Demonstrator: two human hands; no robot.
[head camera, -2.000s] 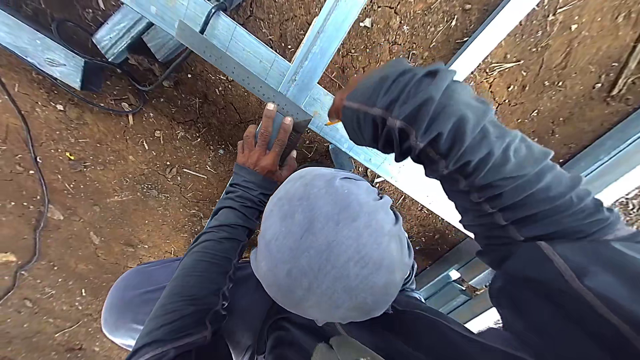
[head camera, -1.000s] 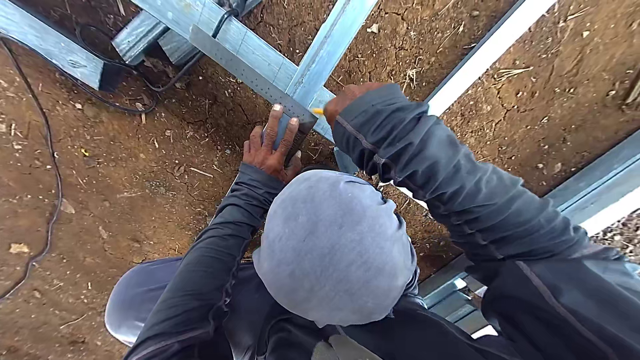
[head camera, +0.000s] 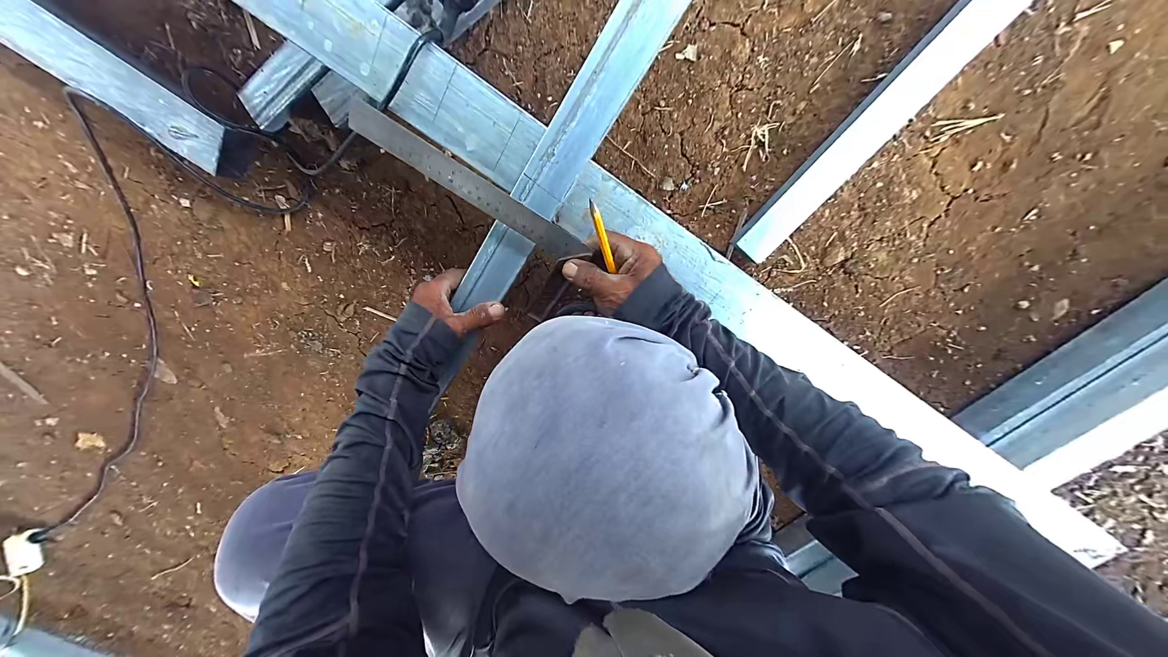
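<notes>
My left hand (head camera: 454, 306) grips a galvanized steel channel (head camera: 584, 119), thumb on one side and fingers on the other. This channel crosses a wider steel beam (head camera: 479, 114). My right hand (head camera: 620, 271) holds a yellow pencil (head camera: 602, 237), its dark tip pointing up and away, and also pinches the near end of a metal try square. The square's perforated steel blade (head camera: 456, 178) lies across the channel, roughly along the beam's edge; its handle is partly hidden below my right hand. A grey cloth-covered head (head camera: 610, 456) fills the lower middle and hides part of the work.
A black cable (head camera: 137, 274) runs down the dirt at left to a white plug connector (head camera: 23, 553). Cut steel channel ends (head camera: 278, 87) lie at upper left, near a longer channel (head camera: 119, 91). Another channel (head camera: 876, 128) rests at upper right, and more steel (head camera: 1077, 383) at right.
My left hand has left the square's blade and taken hold of the channel's near part. My right hand has drawn back toward me, now at the square's near end, with the pencil upright in it.
</notes>
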